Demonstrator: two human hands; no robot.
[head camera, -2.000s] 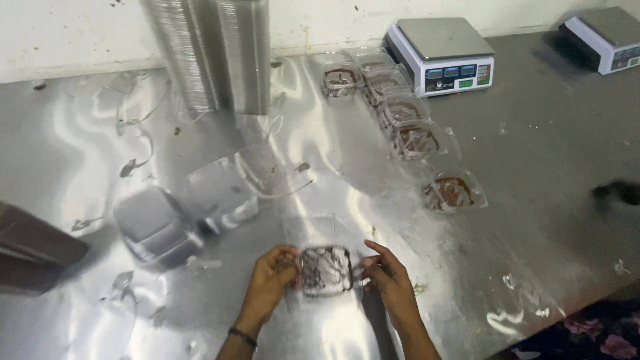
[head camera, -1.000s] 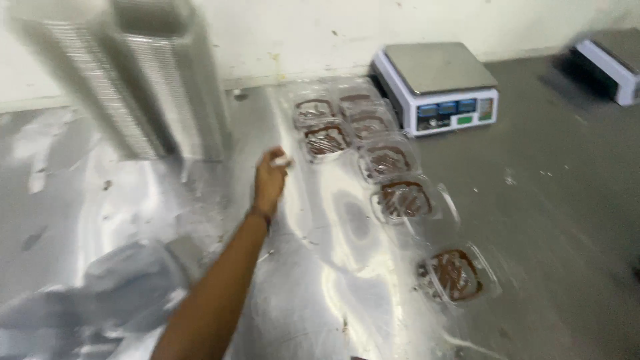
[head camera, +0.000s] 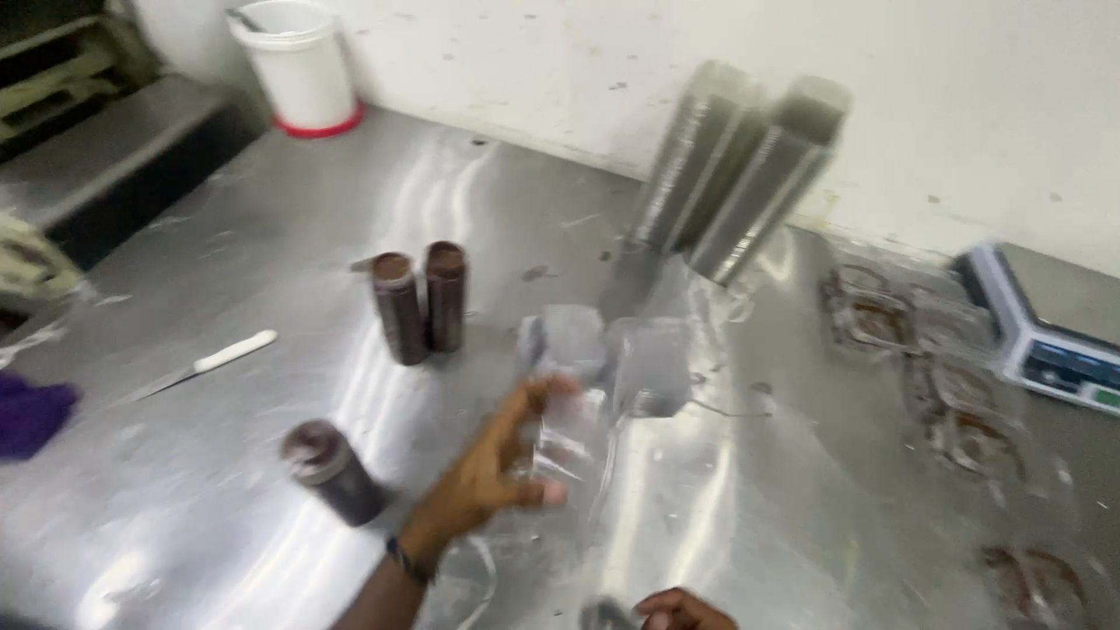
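My left hand (head camera: 490, 472) reaches over the steel table, fingers apart, blurred by motion. Just beyond its fingertips, partly behind them, are clear plastic containers (head camera: 652, 367), and a transparent one (head camera: 564, 446) lies between or under the fingers. No firm hold on it shows. At the bottom edge is my right hand (head camera: 682, 610), mostly cut off, beside a small dark blurred thing; whether it holds that cannot be told. Several clear containers with brown sauce-like contents (head camera: 879, 324) stand at the right, another (head camera: 1037, 586) lower down.
Brown-filled cylinders (head camera: 401, 311) stand left of centre, another (head camera: 332, 472) nearer. A white-handled knife (head camera: 236, 350) and purple cloth (head camera: 33, 416) lie left. Tall stacks of clear containers (head camera: 761, 192) lean near the wall. A white bucket (head camera: 306, 79) and a digital scale (head camera: 1059, 306) stand at the back.
The view has swung far left. Two seconds ago both hands were at a brown-streaked clear container; one second ago the left hand was beside the filled row. Now it is at the unfilled containers.
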